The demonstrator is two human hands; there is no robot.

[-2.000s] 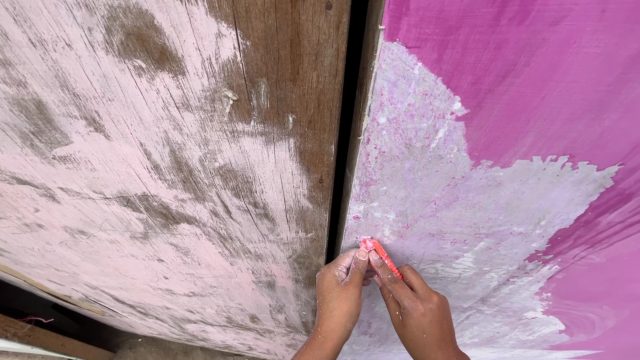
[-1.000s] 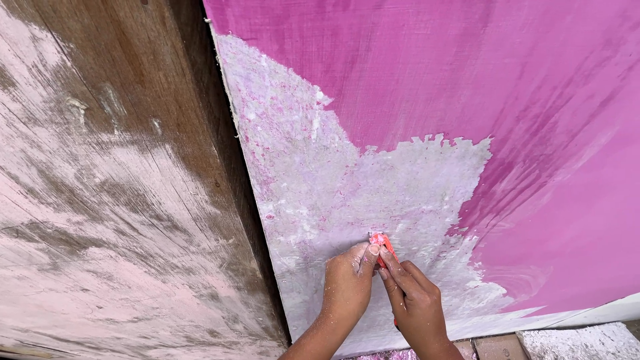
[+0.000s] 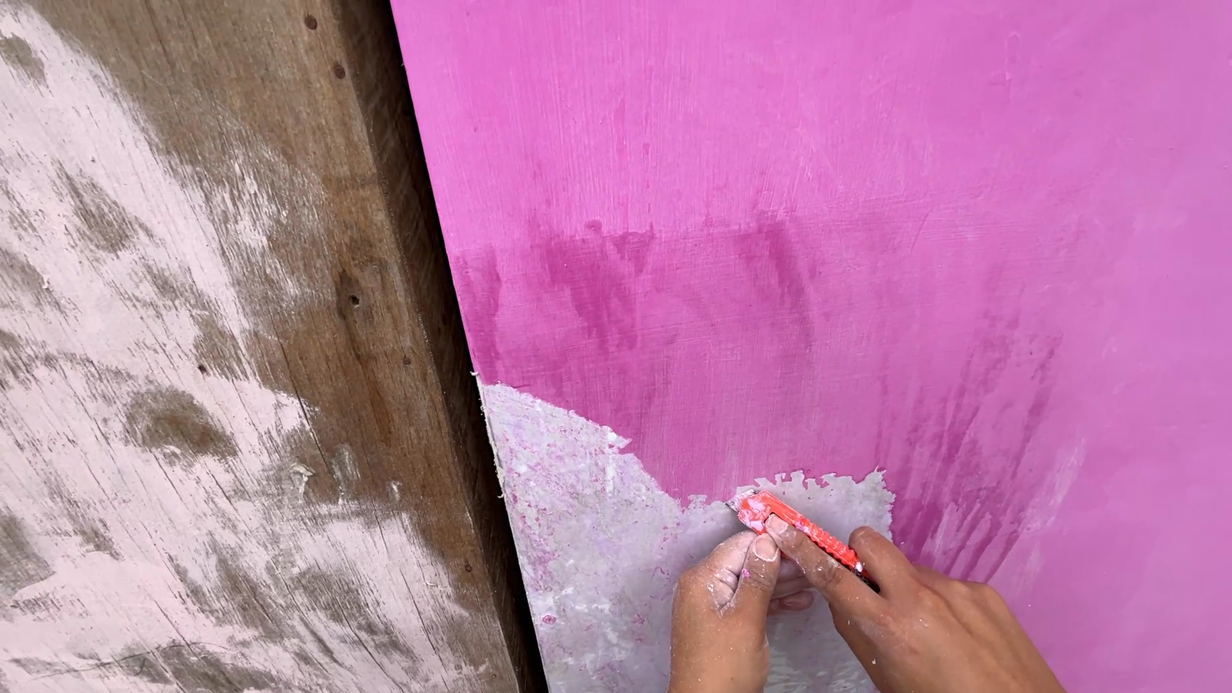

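Observation:
My right hand (image 3: 914, 606) grips an orange-red snap-off utility knife (image 3: 813, 539), its front end at the jagged lower edge of the pink paint (image 3: 693, 404). Bits of pale paint cling to the knife's front. Beside it, my left hand (image 3: 727, 606) has thumb and fingertips pinched together just below the knife's front end; whether they hold the knife or a paint flake cannot be told. White dust covers the fingers. Below the paint edge lies the bared grey-white surface (image 3: 597, 568) of the panel, speckled with pink. The knife's blade is mostly hidden.
On the left stands a weathered wooden panel (image 3: 375, 385) with patchy pale pink paint (image 3: 96, 500) and a few nail or screw holes. A dark narrow gap (image 3: 481, 462) separates it from the pink panel.
Both hands and the knife have moved up from the middle of the bared grey-white area to the pink paint's edge. The view has shifted strongly toward the upper pink panel.

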